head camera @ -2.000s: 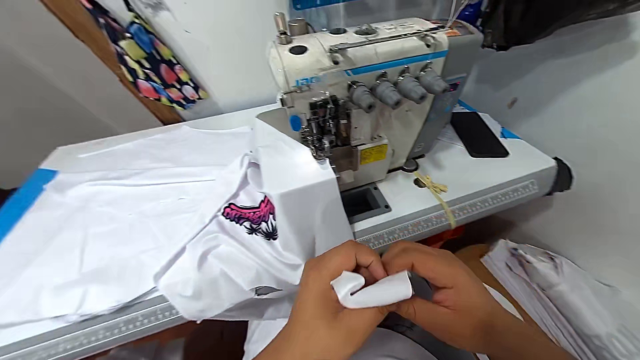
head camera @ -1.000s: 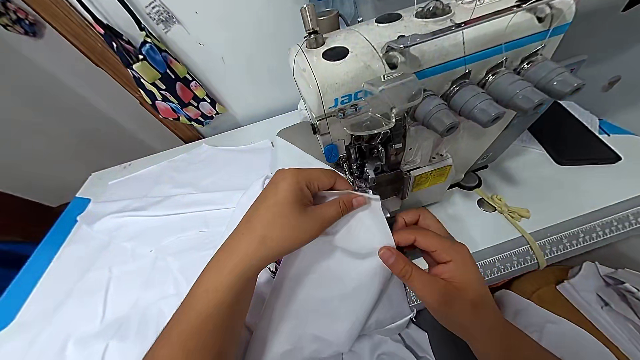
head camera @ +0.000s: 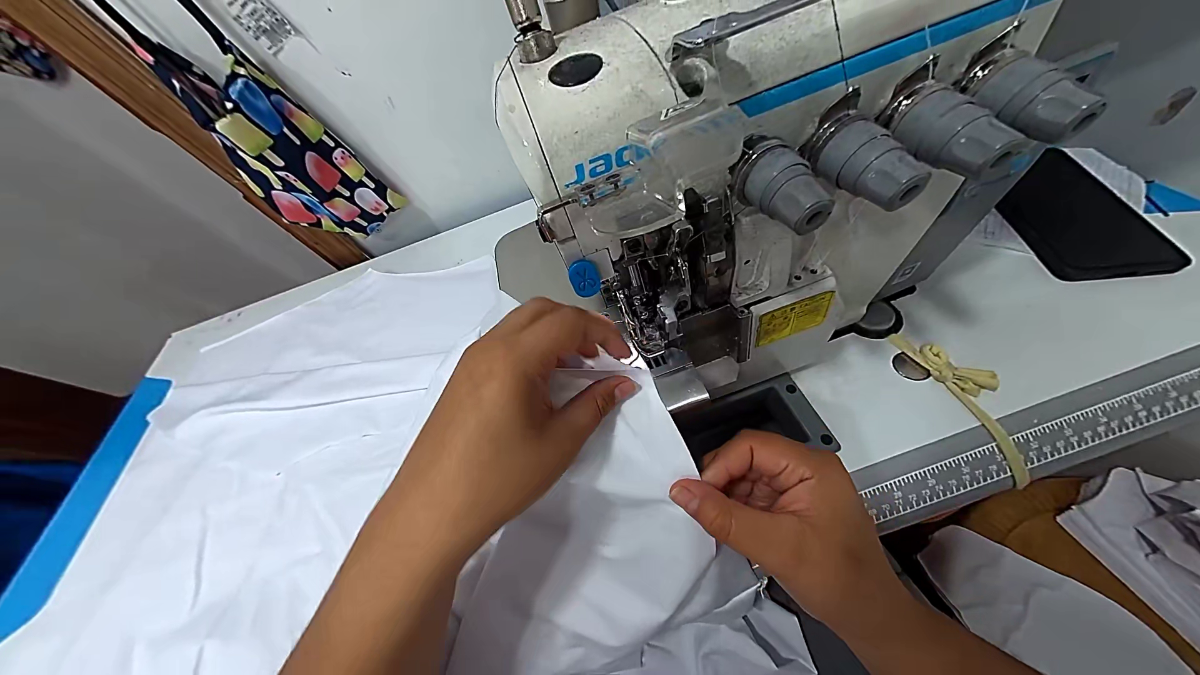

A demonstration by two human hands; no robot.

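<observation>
White fabric (head camera: 600, 525) hangs over the near edge of the table, its top edge close to the needle area of a Jack overlock sewing machine (head camera: 600, 103). My left hand (head camera: 534, 403) pinches that top edge between thumb and fingers, just left of the presser foot (head camera: 661, 352). Lower and to the right, my right hand (head camera: 778, 506) pinches the fabric's right edge between thumb and curled fingers. More white fabric (head camera: 281, 450) lies spread over the table on the left.
A ruler tape (head camera: 1106, 427) runs along the table's front edge, with a yellow tied strip (head camera: 956, 375) over it. A black phone (head camera: 1092, 220) lies at the right. Patterned cloth (head camera: 300, 159) hangs at the back left; folded fabrics (head camera: 1041, 600) are at the lower right.
Two seconds ago both hands held a folded white piece in front of the table; now they hold fabric at the machine. The printed motif seen then is out of sight. The view is closer.
</observation>
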